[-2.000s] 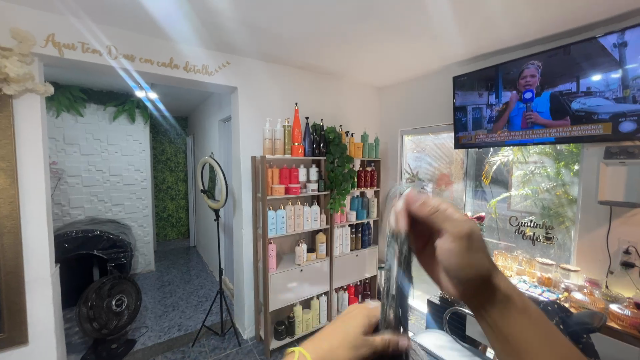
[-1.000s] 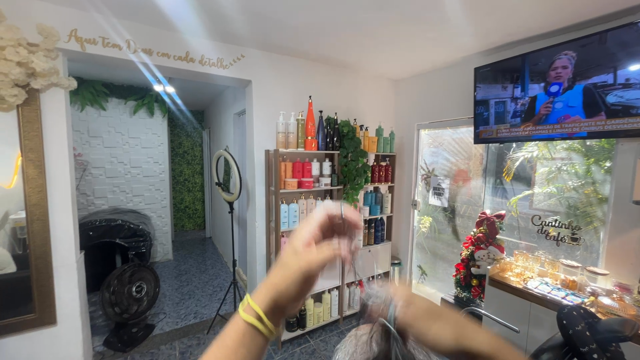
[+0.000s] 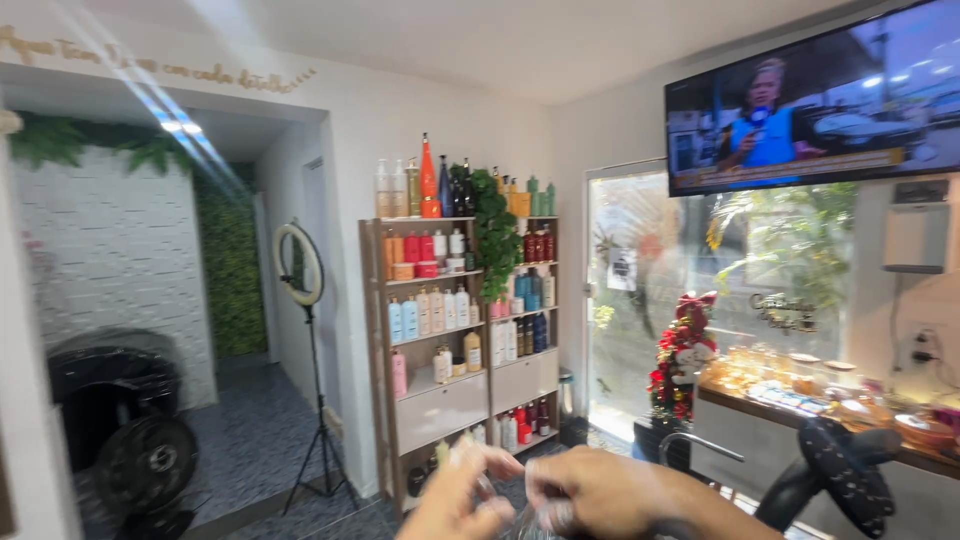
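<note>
At the bottom centre of the head view my left hand (image 3: 469,491) and my right hand (image 3: 592,487) are close together, blurred by motion, with the fingers of both bent inward. Between and just below them shows a small part of something greyish and shiny, perhaps hair (image 3: 536,525); the lower frame edge cuts it off. My right hand's fingers are at its top. Whether my left hand grips any of it cannot be made out.
Beyond the hands stands a shelf unit (image 3: 442,349) full of bottles. A ring light on a tripod (image 3: 311,330) and a black fan (image 3: 146,465) are at left. At right are a counter with jars (image 3: 802,412), a small decorated Christmas tree (image 3: 679,360) and a wall television (image 3: 817,105).
Both hands have come down from their raised positions and are now near each other at the bottom of the view. The yellow band on my left wrist is out of sight.
</note>
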